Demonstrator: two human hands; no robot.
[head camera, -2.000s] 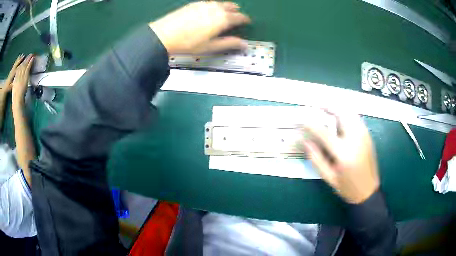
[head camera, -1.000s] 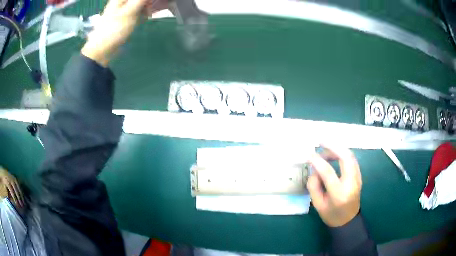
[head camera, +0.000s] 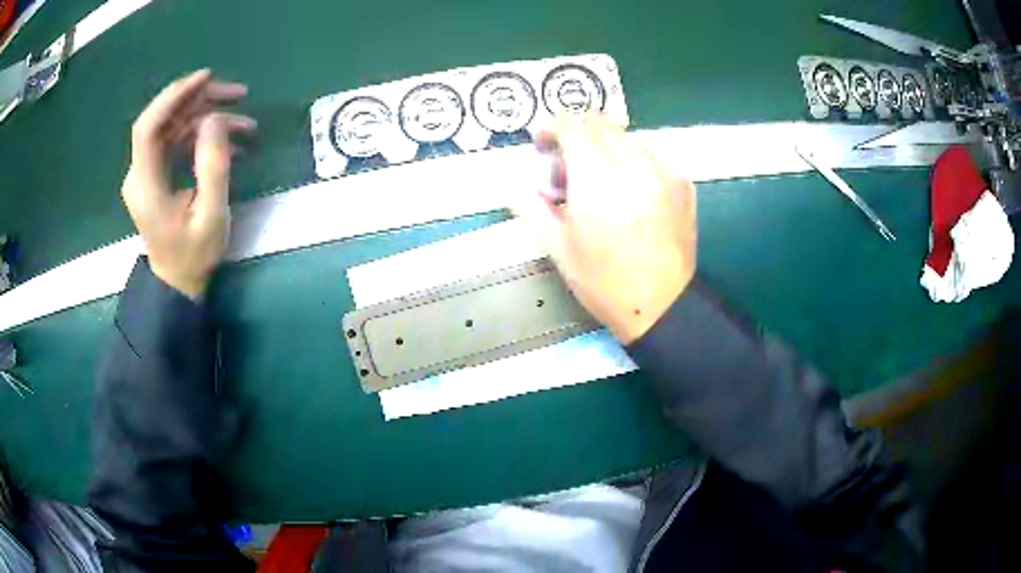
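Observation:
A long silver-grey four-ring unit (head camera: 468, 110) lies rings up on the green surface, along the far edge of the white strip. A flat grey plate (head camera: 448, 327) with small holes lies nearer me on white paper sheets (head camera: 504, 388). My right hand (head camera: 627, 224) is over the plate's right end and the white strip, fingers curled just below the unit's right end. It hides part of the plate, and I cannot tell if the fingertips hold anything. My left hand (head camera: 185, 185) is raised left of the unit, fingers apart and empty, slightly blurred.
The white strip (head camera: 325, 215) crosses the green surface (head camera: 269, 392). At right are another four-ring unit (head camera: 871, 90), tweezers (head camera: 849, 193), a pointed metal strip (head camera: 884, 36), a red-and-white cloth item (head camera: 968, 229) and machine parts (head camera: 991, 95). A metal part (head camera: 43, 76) lies upper left.
The camera view has shifted and tilted. My left hand has come back from the far side to the left of the four-ring unit. My right hand has moved from the plate's right end towards that unit.

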